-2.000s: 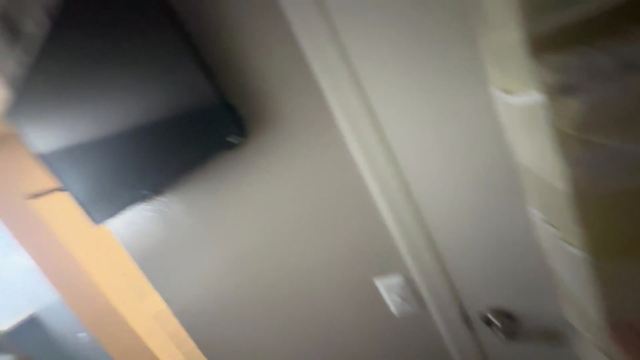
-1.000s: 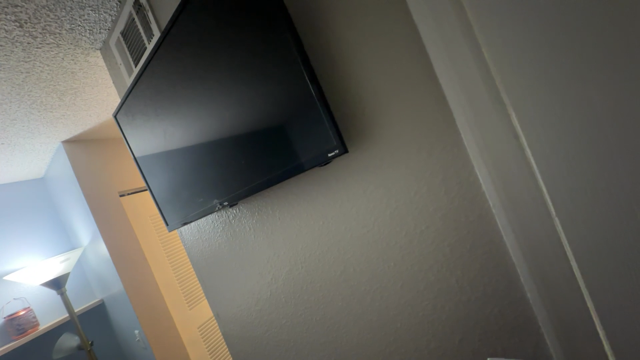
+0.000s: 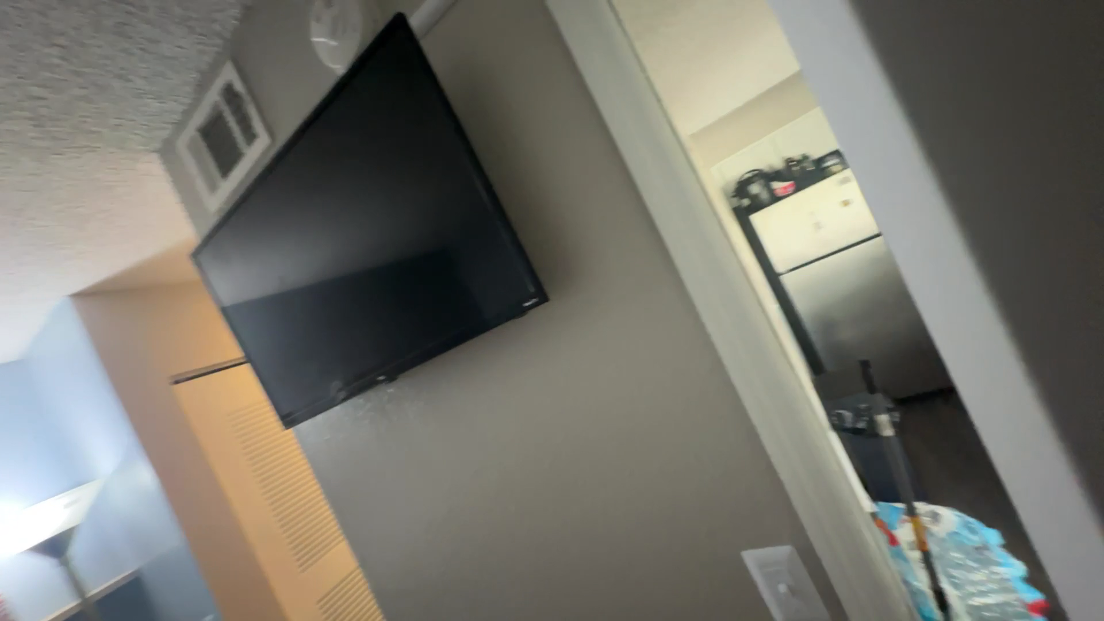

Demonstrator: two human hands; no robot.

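Observation:
Neither of my hands shows in the head view, so what they hold or touch is hidden. The view is strongly tilted. A black flat-screen television (image 3: pixel 371 241) hangs on the grey wall, its screen dark. Low on the same wall is a white light switch plate (image 3: pixel 785 582), beside the frame of an open doorway. Through the opening stands a refrigerator (image 3: pixel 862 302) with several items on top. Below it are a long pole (image 3: pixel 897 457) and a plastic-wrapped pack (image 3: pixel 975 552) in blue and white.
A white door frame (image 3: pixel 690 259) borders the opening, and a grey door or wall edge (image 3: pixel 949 259) is at its right. A louvered door (image 3: pixel 285 483) and a lit floor lamp (image 3: pixel 56 522) are at the left. An air vent (image 3: pixel 224 134) sits above the television.
The doorway at the right now shows a room with a refrigerator; one second ago a plain grey surface filled that side. The view has swung and become less blurred than two seconds ago.

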